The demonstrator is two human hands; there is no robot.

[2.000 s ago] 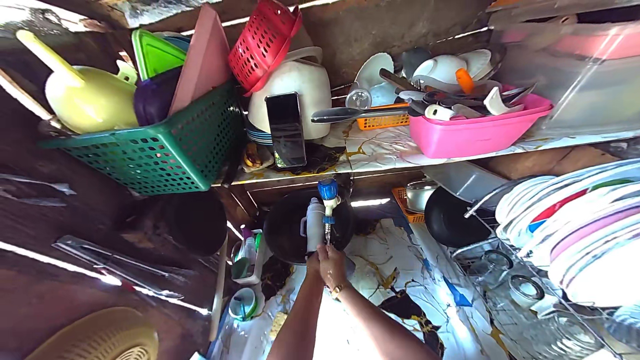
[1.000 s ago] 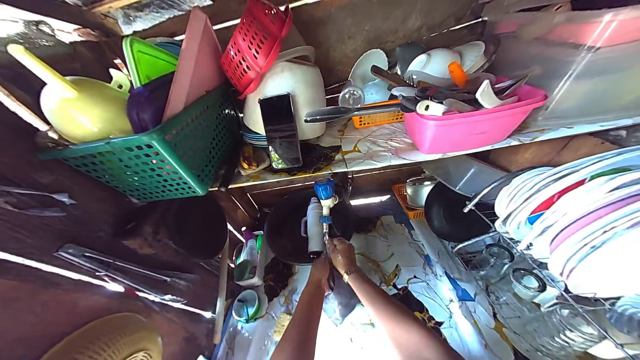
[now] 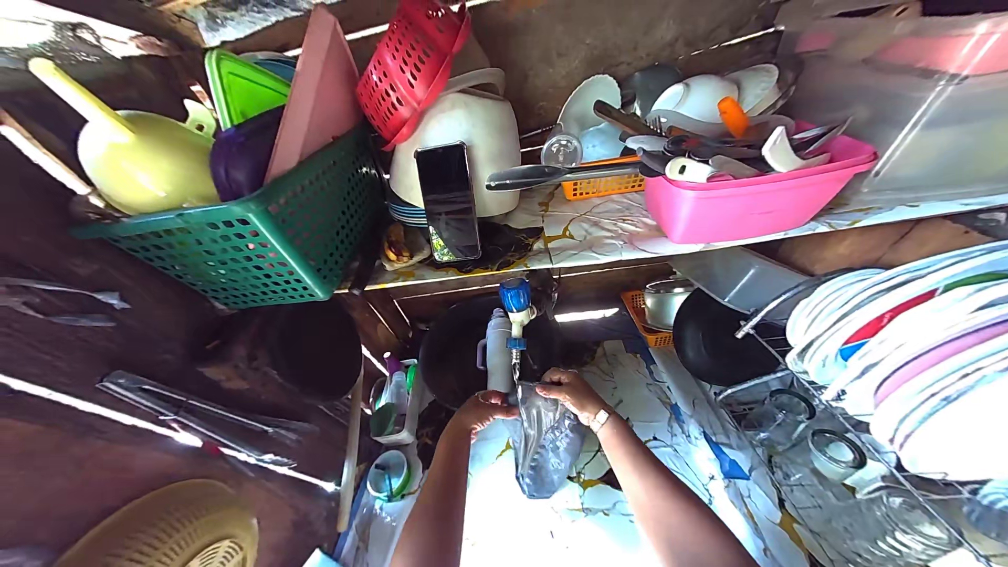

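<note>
Water runs from a tap with a blue handle (image 3: 516,295) into the mouth of a clear plastic bag (image 3: 543,449). My left hand (image 3: 484,411) pinches the bag's left edge, and my right hand (image 3: 575,394), with a watch or bracelet on the wrist, grips its right edge. The bag hangs between both hands, its lower part bulging. Just behind my left hand stands a pale grey bottle (image 3: 498,354) with a side handle, in front of a dark round pan (image 3: 449,354).
Above, a shelf bears a green basket (image 3: 228,252), an upright phone (image 3: 449,205) and a pink cutlery bin (image 3: 732,209). A wire rack of plates (image 3: 929,339) stands at the right. To the left are a white caddy (image 3: 398,417) and a cup (image 3: 387,475).
My hands were close together below the tap; now they are apart, holding the bag's mouth open under it. The bag has come up into full view, and water now runs into it.
</note>
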